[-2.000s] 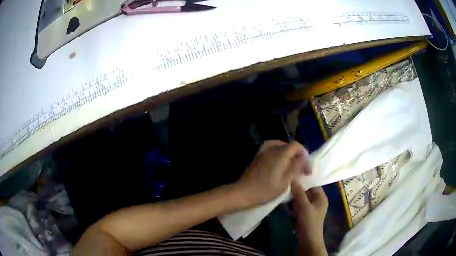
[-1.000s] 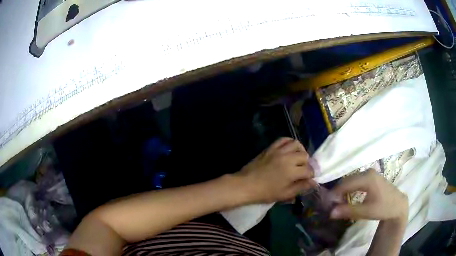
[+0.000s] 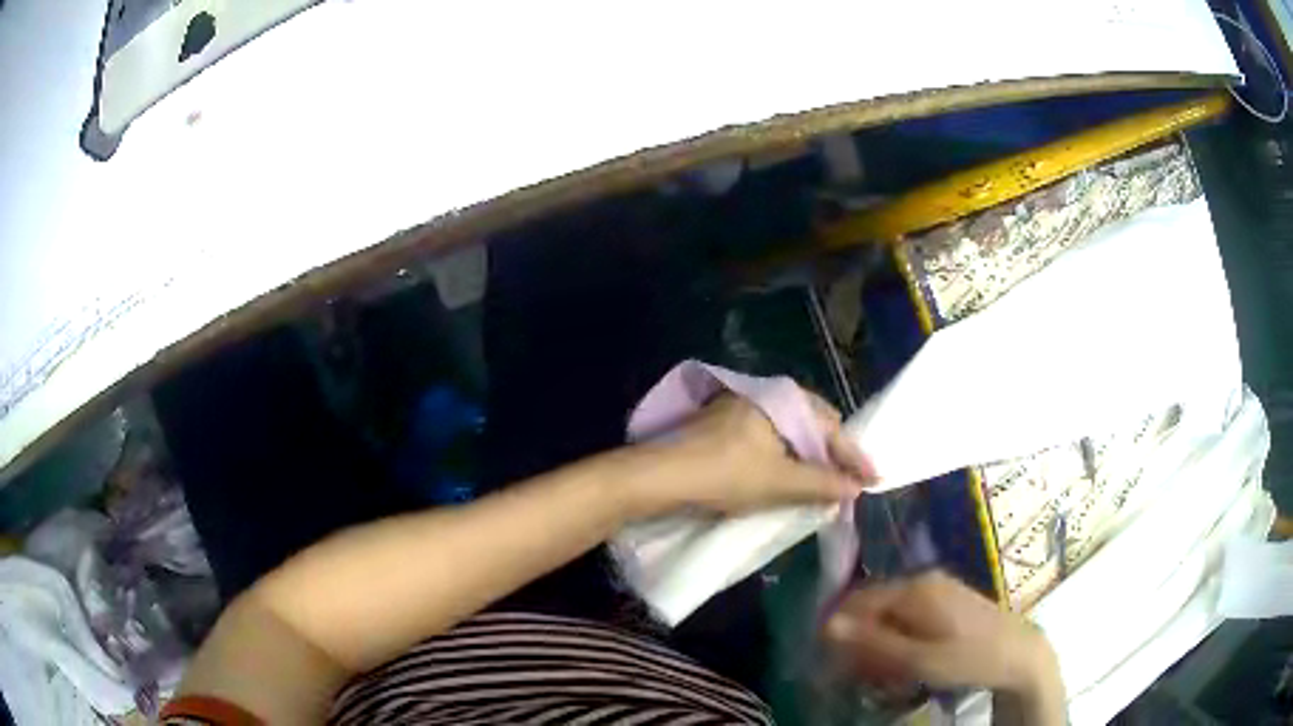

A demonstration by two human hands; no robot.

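My left hand grips a bundle of white cloth at its narrow gathered part, above my lap. The bundle's short end sticks out below the hand, and the wide end spreads to the right over the crate. A pale purple strip loops over my left hand and hangs down at the pinch point. My right hand is blurred, below and right of the left hand, at the hanging end of the strip. Whether its fingers hold the strip is unclear.
The white table with its brown front edge runs across the top, with a machine base at upper left. A yellow-framed crate stands at right, with more white cloth draped over it. A heap of white and purple pieces lies at lower left.
The purple strip now shows as a loop around my left hand. My right hand went up and right, then came back down and left. The pink snips have left the view at the top.
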